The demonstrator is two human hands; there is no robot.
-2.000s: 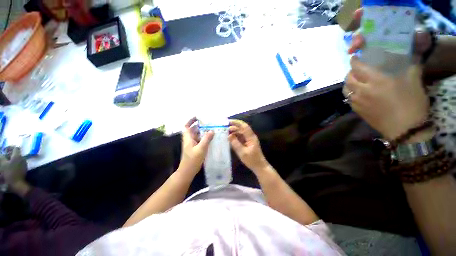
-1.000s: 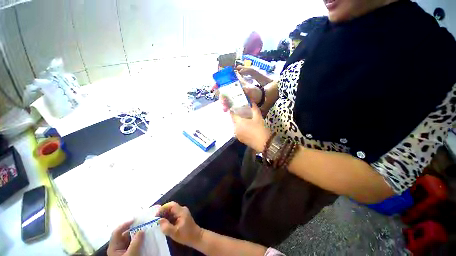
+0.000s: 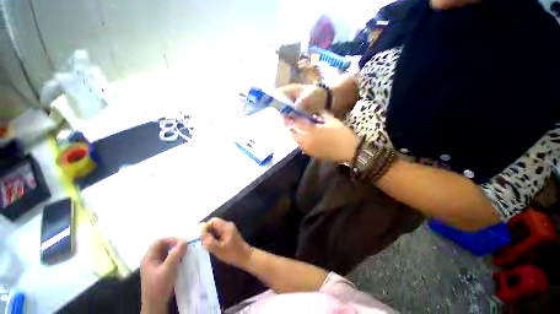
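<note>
My left hand [image 3: 161, 270] and my right hand [image 3: 226, 241] hold a slim white retail box [image 3: 195, 279] between them at the lower centre, by its blue-edged top end. The box hangs down over my lap, and its lower end is cut off by the picture's edge. My fingers pinch the two sides of the blue edge. The image is blurred, and I cannot tell what is inside the box.
A neighbouring person on the right holds a blue-and-white box [image 3: 270, 102]. On the bench are coiled white cables [image 3: 175, 127], a box lying flat [image 3: 255, 151], a smartphone [image 3: 58, 230], a tape roll [image 3: 77, 159] and a black tray [image 3: 21, 187]. Blue crate [image 3: 471, 237] on the floor.
The view has swung right, then slightly back, so bench things shifted. My hands still hold the white box. The neighbour's box has turned from face-on to nearly edge-on.
</note>
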